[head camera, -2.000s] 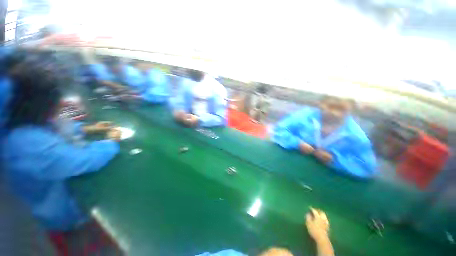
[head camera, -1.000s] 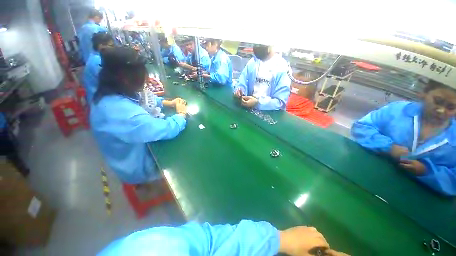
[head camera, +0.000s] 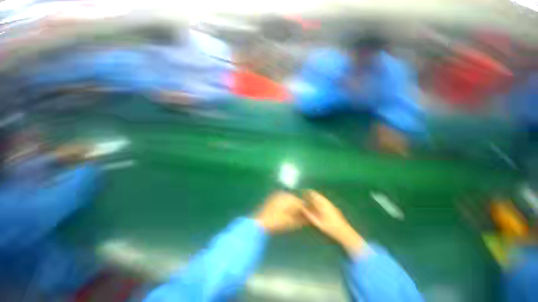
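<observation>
The view is strongly blurred. My left hand (head camera: 281, 211) and my right hand (head camera: 328, 217) meet above the green conveyor belt (head camera: 189, 203) near the middle of the picture. Their fingers are bent together around a small dark unit (head camera: 303, 198), which is mostly hidden by the fingers and too blurred to make out. Both forearms are in light blue sleeves. A blurred pale strip (head camera: 387, 205) shows on the belt to the right of my hands.
People in blue smocks sit across the belt (head camera: 366, 82) and at the left (head camera: 47, 194). A yellow-orange object (head camera: 508, 219) stands at the right edge. Red shapes (head camera: 258, 85) show behind the belt. A bright reflection (head camera: 288, 174) lies just beyond my hands.
The view has swung to the right. My hands, at the bottom edge one second ago with a dark unit between them, now show together near the middle. The yellow-orange object has come into view.
</observation>
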